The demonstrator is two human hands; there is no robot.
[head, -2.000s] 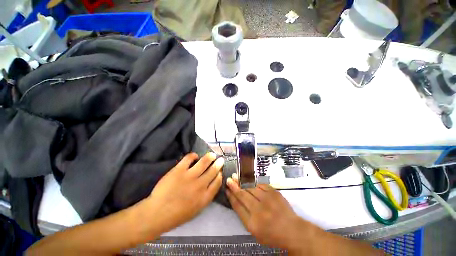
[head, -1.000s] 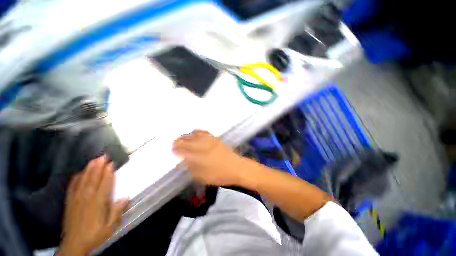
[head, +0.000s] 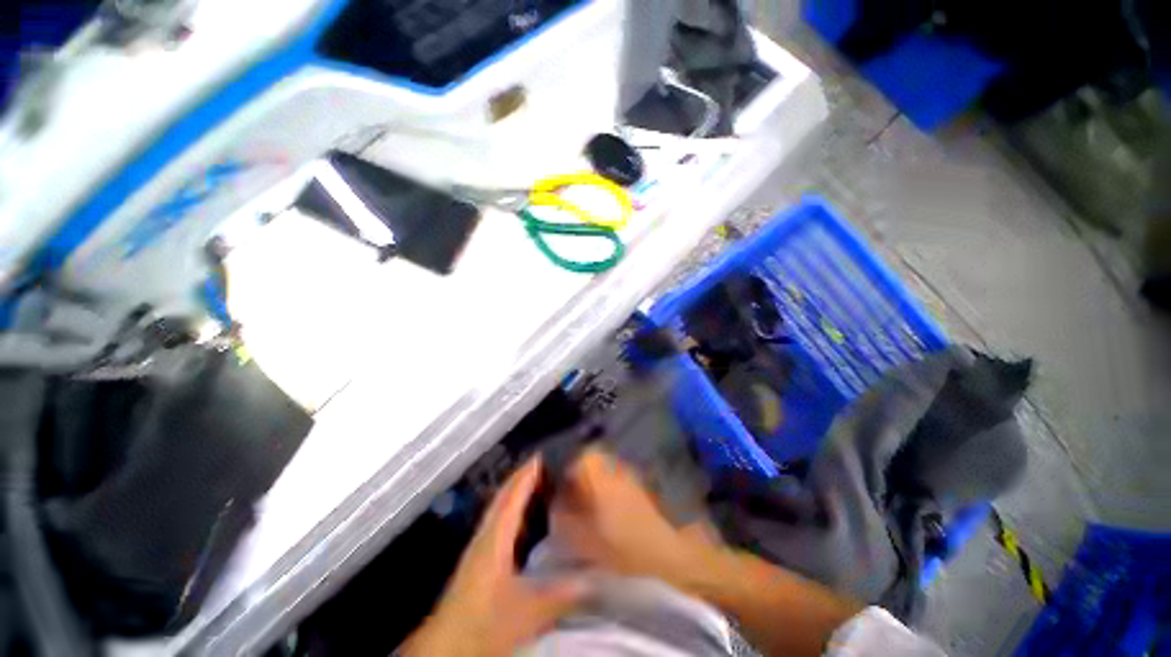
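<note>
My left hand (head: 488,578) and my right hand (head: 629,520) are close together below the table's front edge, at my lap. Both are blurred. Dark grey cloth (head: 649,424) lies just beyond my right fingers; whether either hand grips it cannot be told. The dark grey garment (head: 141,462) lies on the machine table at the left, with no hand on it. More grey cloth (head: 848,481) hangs over the near side of the blue perforated crate (head: 822,289), which holds dark pieces.
The white sewing machine (head: 218,167) with its blue stripe and dark panel stands at upper left. A black phone (head: 424,231), yellow-and-green-handled scissors (head: 578,244) and a small black round item (head: 614,157) lie on the table. Another blue crate (head: 1104,597) is at lower right.
The view has swung right and down. My left hand has left the garment and my right hand has left the tabletop; both are now together below the table edge.
</note>
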